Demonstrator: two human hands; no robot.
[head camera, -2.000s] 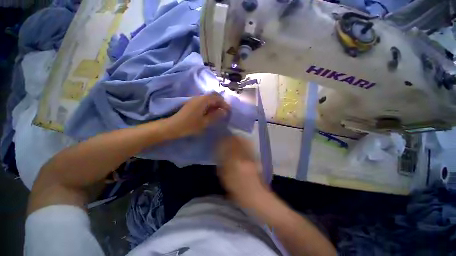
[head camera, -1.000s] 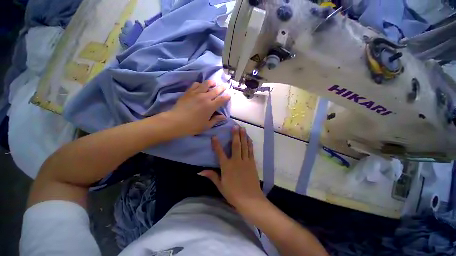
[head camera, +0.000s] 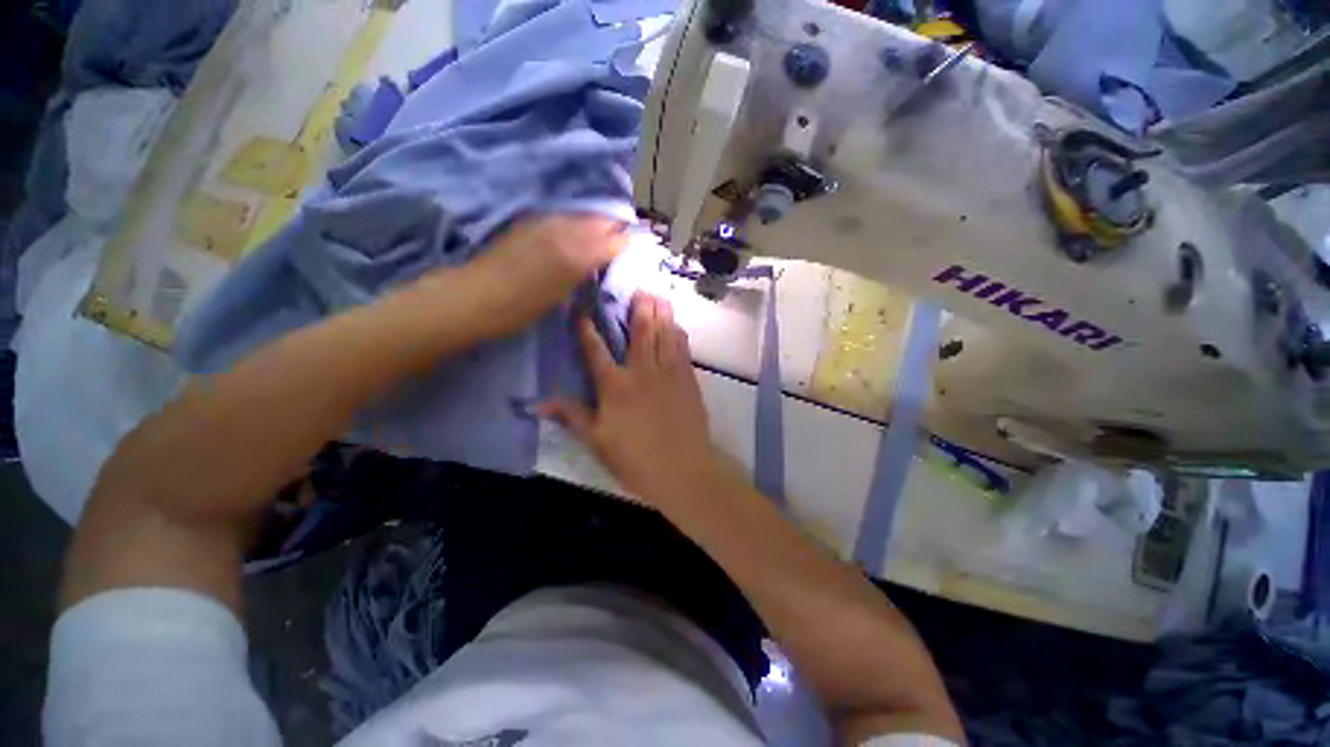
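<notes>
A light blue garment piece (head camera: 438, 175) lies in folds left of the needle. My left hand (head camera: 569, 251) is at the cloth by the lit needle area; it is blurred and its fingers are hard to make out. My right hand (head camera: 642, 401) lies with fingers extended over the cloth's right edge, just below the needle. A small fold of cloth shows between the hands. The presser foot (head camera: 715, 263) is under the left end of the off-white sewing machine (head camera: 904, 190), right of my left hand.
Two narrow light blue strips (head camera: 896, 438) hang over the table's front edge (head camera: 1021, 601). Blue and yellow-green snips (head camera: 966, 464) and a crumpled translucent scrap (head camera: 1087, 501) lie under the machine arm. Cloth is heaped at left (head camera: 110, 292) and lower right. A pale spool (head camera: 1260, 591) is far right.
My left hand has moved up toward the needle. My right hand has shifted up and left along the cloth. The cloth's right edge has been drawn left and folded near my fingers.
</notes>
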